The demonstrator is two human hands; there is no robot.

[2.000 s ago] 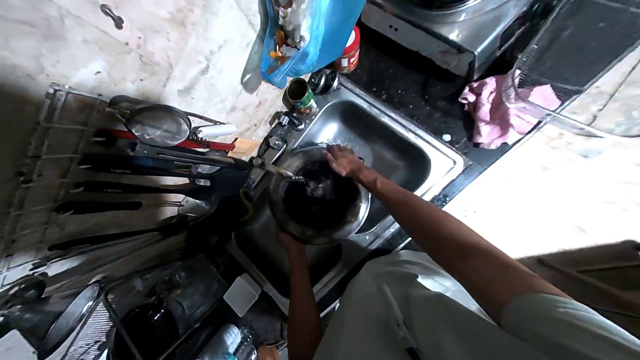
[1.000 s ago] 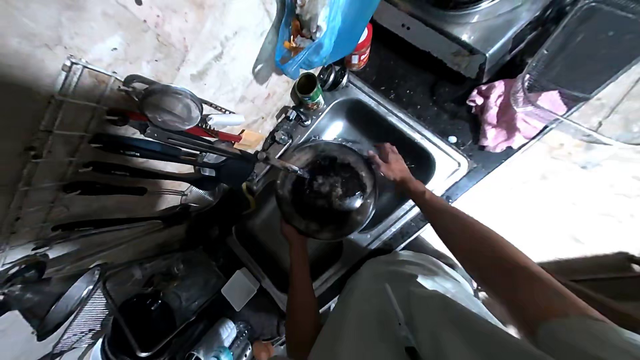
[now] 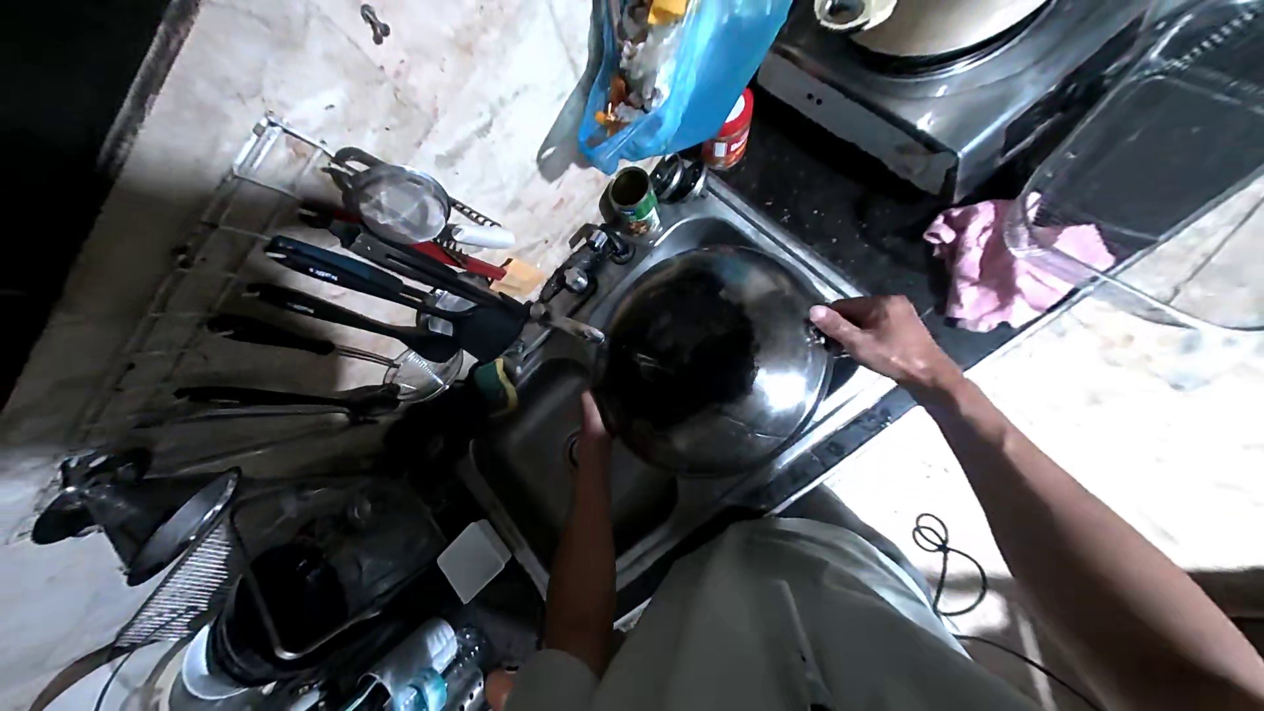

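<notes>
A round metal wok [image 3: 780, 395], blackened over much of its visible surface, is held over the double-bowl stainless steel sink [image 3: 533, 434]. My right hand [image 3: 884, 336] grips its right edge, where a small handle partly shows, thumb on top. My left hand [image 3: 594, 425] is at its lower left edge, most of the fingers hidden beneath. The faucet [image 3: 583, 267] stands behind the sink, its spout end near the wok's left rim. A green and yellow sponge [image 3: 496, 385] lies at the sink's left edge.
Utensils and strainers [image 3: 400, 202] hang from a wire rack at left. An open can [image 3: 634, 197], a red-lidded jar [image 3: 729, 133] and a blue plastic bag [image 3: 691, 89] are behind the sink. A pink cloth [image 3: 987, 262] and gas stove [image 3: 889, 109] are at right.
My right hand has gone from inside the wok to its right edge. The wok has been turned over or tilted, and its dark surface looks different. My left hand remains at the lower left edge.
</notes>
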